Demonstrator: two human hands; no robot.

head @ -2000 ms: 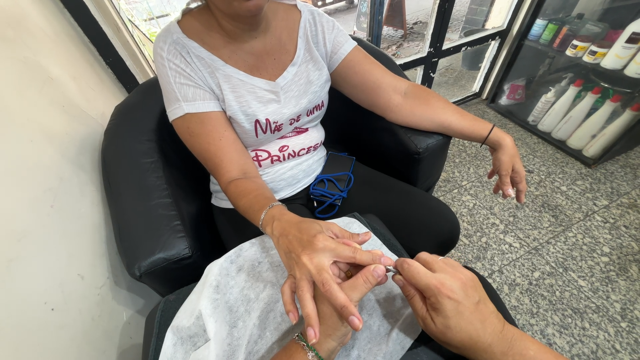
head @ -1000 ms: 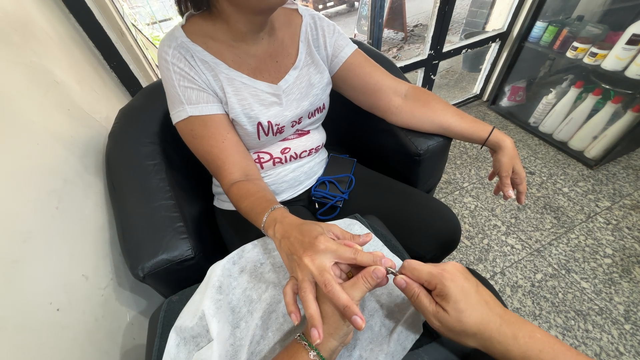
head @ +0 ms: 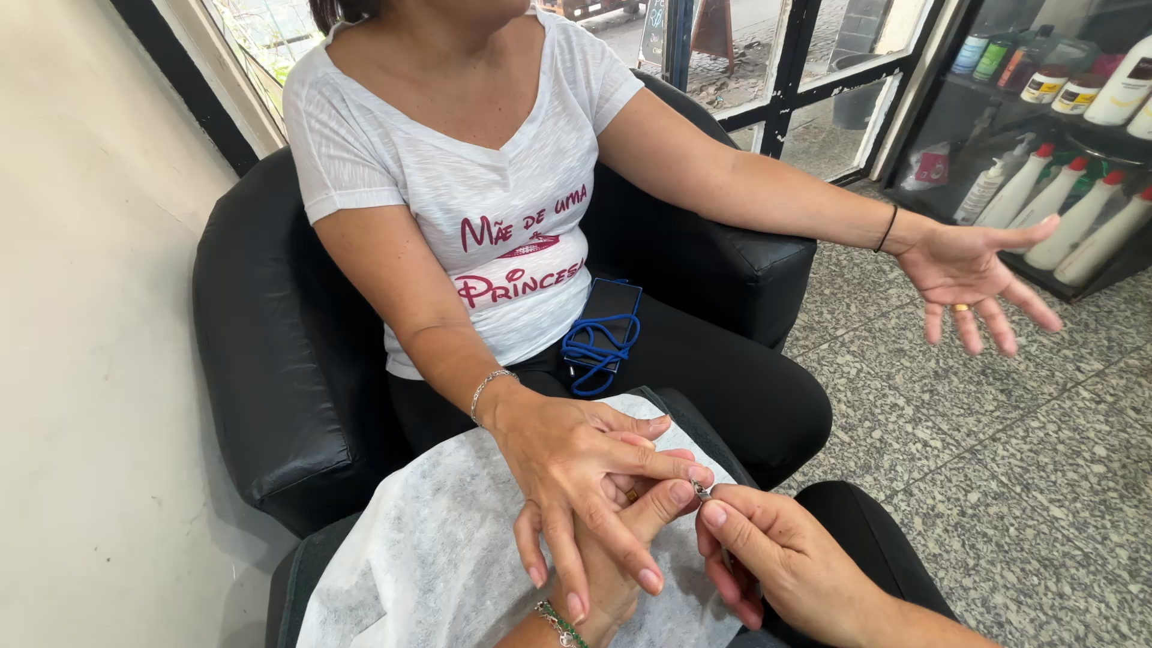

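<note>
A seated person's hand (head: 571, 454) lies palm down over a white disposable cloth (head: 405, 531), its fingers spread. From beneath, my left hand (head: 621, 549) grips that hand's index finger (head: 661, 462) near the tip, my thumb against its side. Pinched in my right hand (head: 783, 549) is a small metal cuticle nipper (head: 700, 491), its jaws at the nail of the same finger. My right fingers cover most of the tool's handles. A beaded green bracelet (head: 560, 623) circles my left wrist.
The person's other hand (head: 976, 270) is held out over the armrest (head: 765, 261) of a black armchair. A phone with a blue cord (head: 605, 328) rests on the lap. At the right, a cabinet holds several bottles (head: 1017, 184); a wall (head: 99, 360) stands left.
The seated person's free hand has turned from hanging down to palm showing with fingers spread. My two hands and the nipper stay at the same fingertip.
</note>
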